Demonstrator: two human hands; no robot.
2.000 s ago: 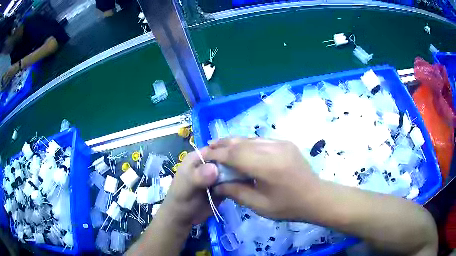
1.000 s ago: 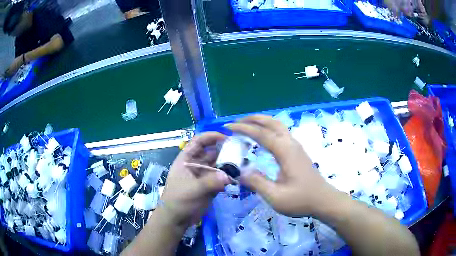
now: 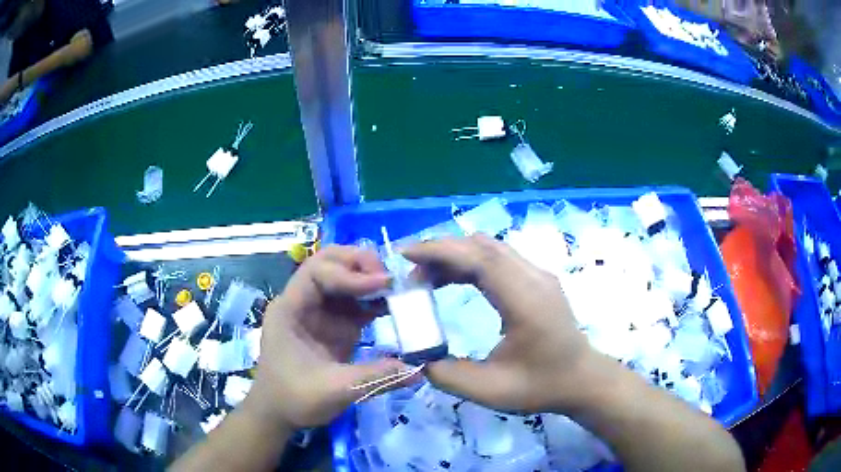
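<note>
A white wired unit point(image 3: 417, 319) with a black end is held over the near left part of the central blue bin point(image 3: 743, 355). Its black end points down toward me, and thin white leads stick out at both ends. My left hand point(image 3: 318, 332) is on its left side, with fingers at the upper leads and the thumb by the lower leads. My right hand point(image 3: 521, 323) holds it from the right, thumb at the black end and fingers near the top. Clear and white parts fill the bin under the hands.
A green belt point(image 3: 415, 166) beyond carries spaced units and clear covers. A metal upright point(image 3: 325, 111) stands at its edge. Left are loose units, yellow round parts point(image 3: 204, 280) and a blue bin point(image 3: 95, 369). A red-orange bag point(image 3: 758, 277) lies right. A person's arm point(image 3: 55, 63) shows far left.
The unit, earlier mostly covered by the fingers, now shows its white side, black end down. The hands have opened around it. Belt items have moved left and the view has shifted.
</note>
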